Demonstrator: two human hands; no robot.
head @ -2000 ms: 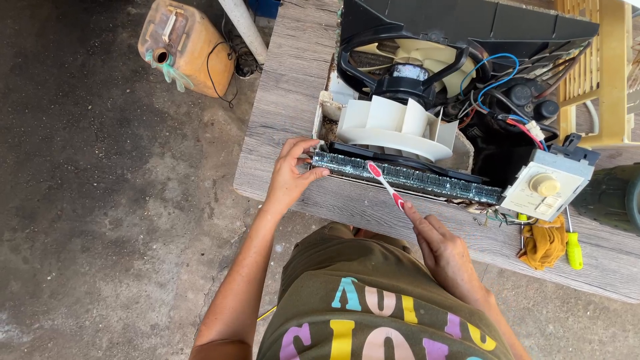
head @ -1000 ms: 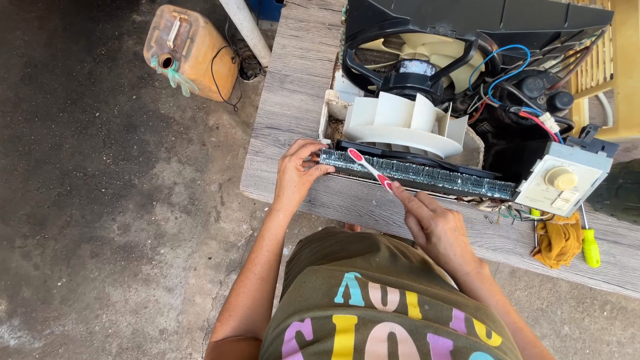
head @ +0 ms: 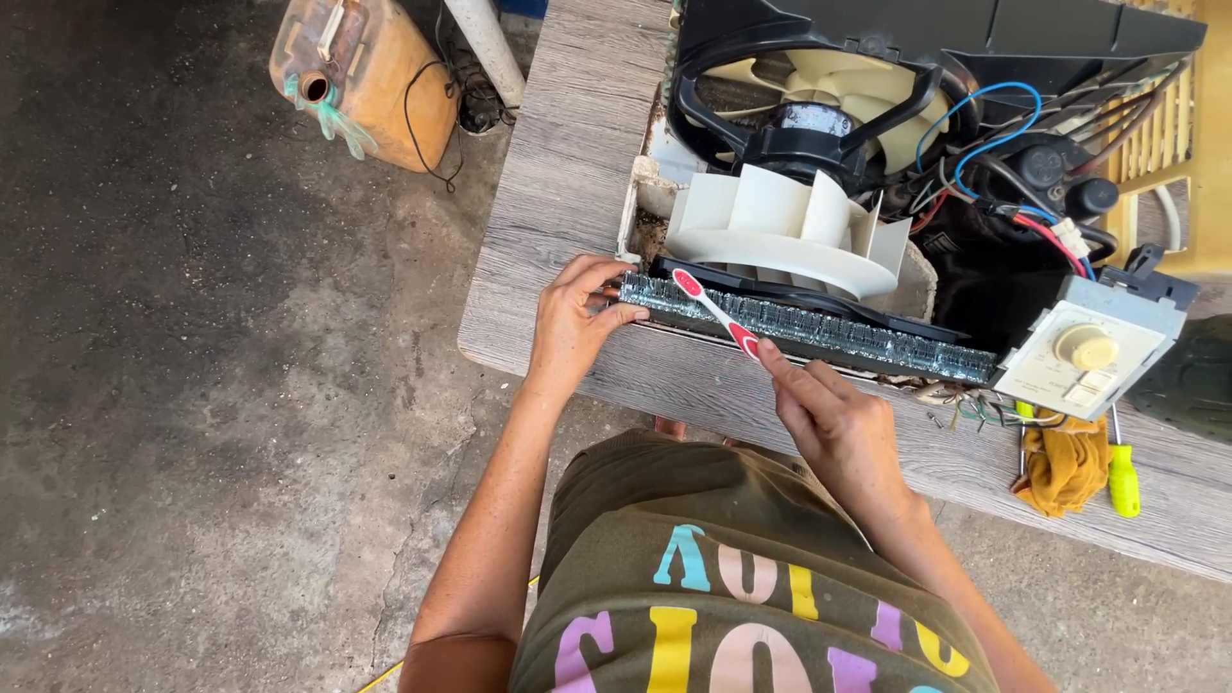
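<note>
An opened window air conditioner lies on a wood-grain table. My left hand (head: 576, 322) grips the left end of its finned evaporator coil (head: 818, 325), thumb at the near side and fingers at the far side. In my right hand (head: 835, 419) is a red and white toothbrush (head: 717, 313), its head over the coil's far edge, left of the middle. Whether the bristles touch the fins is hard to tell. Just behind the coil sits a white blower wheel (head: 789, 231), and beyond that a cream fan blade (head: 866, 96) in a black frame. The control panel (head: 1078, 356) is at the coil's right end.
Blue and red wires (head: 1039, 231) loop behind the control panel. On the near right of the table (head: 568, 144) lie a mustard cloth glove (head: 1064, 462) and a yellow-green screwdriver (head: 1123, 481). An orange-brown plastic jerrycan (head: 395, 87) stands on the concrete floor at the upper left.
The toothbrush in my right hand has moved left along the coil from its place two seconds ago. My left hand has stayed on the coil's left end.
</note>
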